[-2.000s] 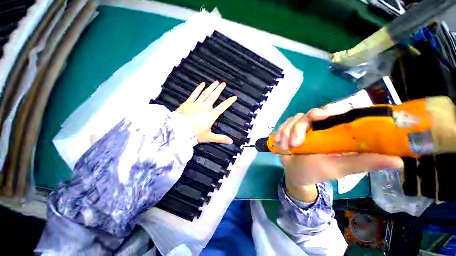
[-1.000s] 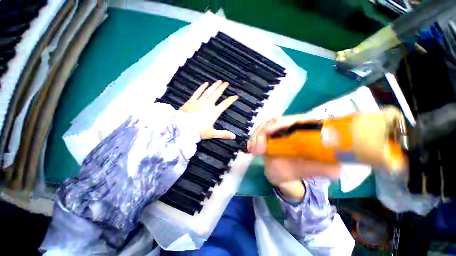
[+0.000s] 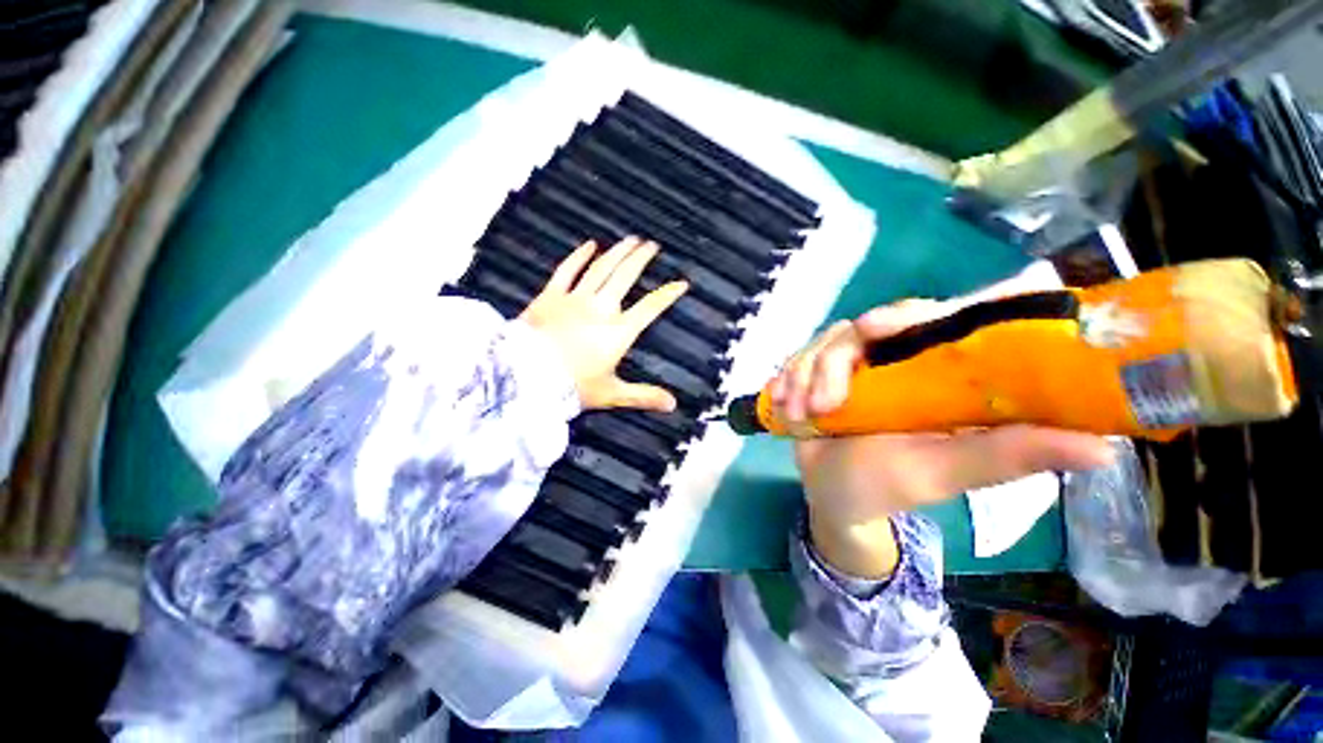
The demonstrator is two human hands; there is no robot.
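Black strip parts (image 3: 697, 189) lie side by side in a slanted row on a white foam sheet (image 3: 363, 218). My left hand (image 3: 602, 322) lies flat on the middle of the strips, fingers spread, gripping nothing. My right hand (image 3: 856, 421) holds an orange electric screwdriver (image 3: 1016, 370) from below and around its front. Its dark nose and thin bit point left at the notched right ends of the strips, near my left thumb. Whether the bit touches a screw is too small to tell.
The sheet lies on a green mat (image 3: 312, 131). Layered white and brown sheets (image 3: 124, 290) stand at left. A post wrapped in yellowish film (image 3: 1052, 145) is at upper right. A crumpled clear bag (image 3: 1132, 559) and dark trays with tan dividers (image 3: 1226, 494) are at right.
The screwdriver moved left to the strip ends, blurred, a second ago, and now sits back slightly right with its nose and bit visible. My left hand stays on the strips.
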